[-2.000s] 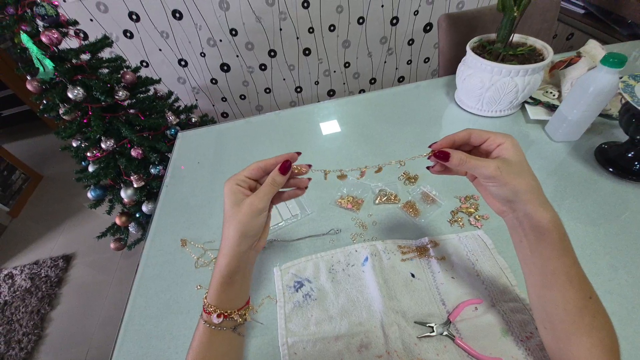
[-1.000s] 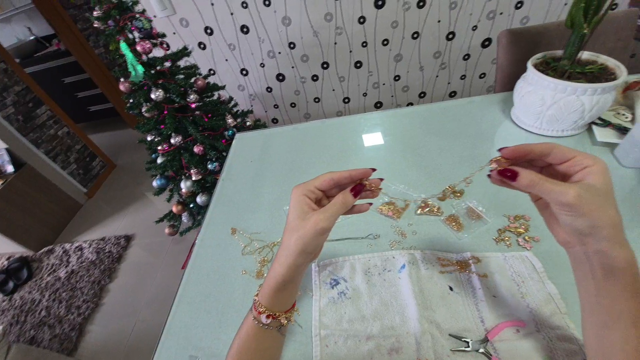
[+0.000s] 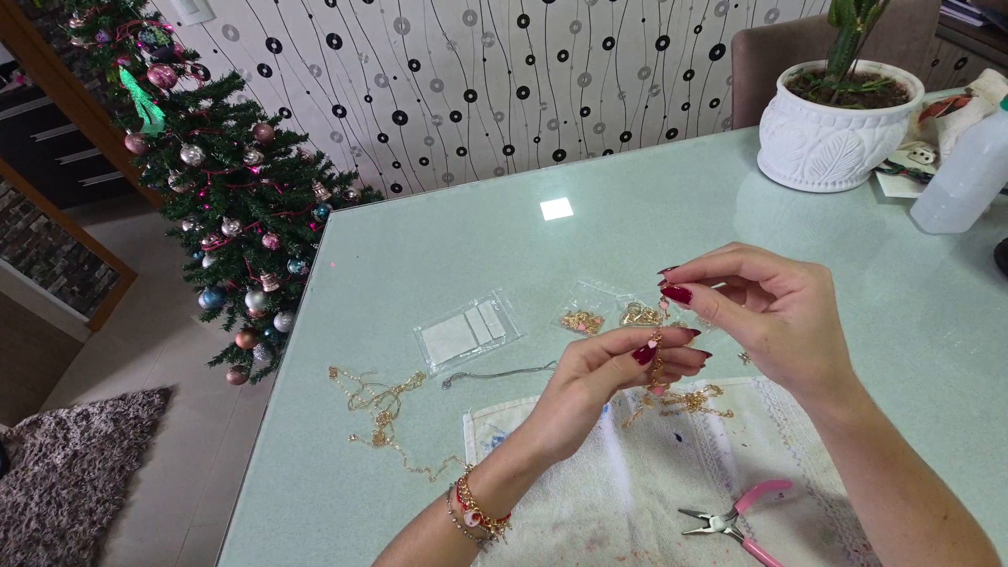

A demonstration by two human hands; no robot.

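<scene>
My left hand [image 3: 610, 370] and my right hand [image 3: 756, 307] pinch one gold charm chain [image 3: 657, 354], which runs upright between them above the table, the right fingertips higher. Small pink charms hang on it. Beneath, on a white stained towel [image 3: 575, 496], gold chain pieces [image 3: 693, 400] lie near the top edge. Pliers with pink handles [image 3: 732, 520] rest on the towel with their jaws apart. Behind my hands are small clear bags of gold findings [image 3: 583, 321], partly hidden.
On the glass-topped table [image 3: 425, 260], tangled gold chains [image 3: 382, 409], a silver-coloured chain [image 3: 496, 372] and a clear packet with white cards [image 3: 468, 329] lie left. A white plant pot [image 3: 839, 130] and a bottle [image 3: 965, 173] stand back right. A decorated Christmas tree [image 3: 244, 197] stands beyond the left edge.
My hands have come close together; earlier they were apart with the chain stretched sideways between them. The chain now runs upright. The view has shifted left since the oldest frame.
</scene>
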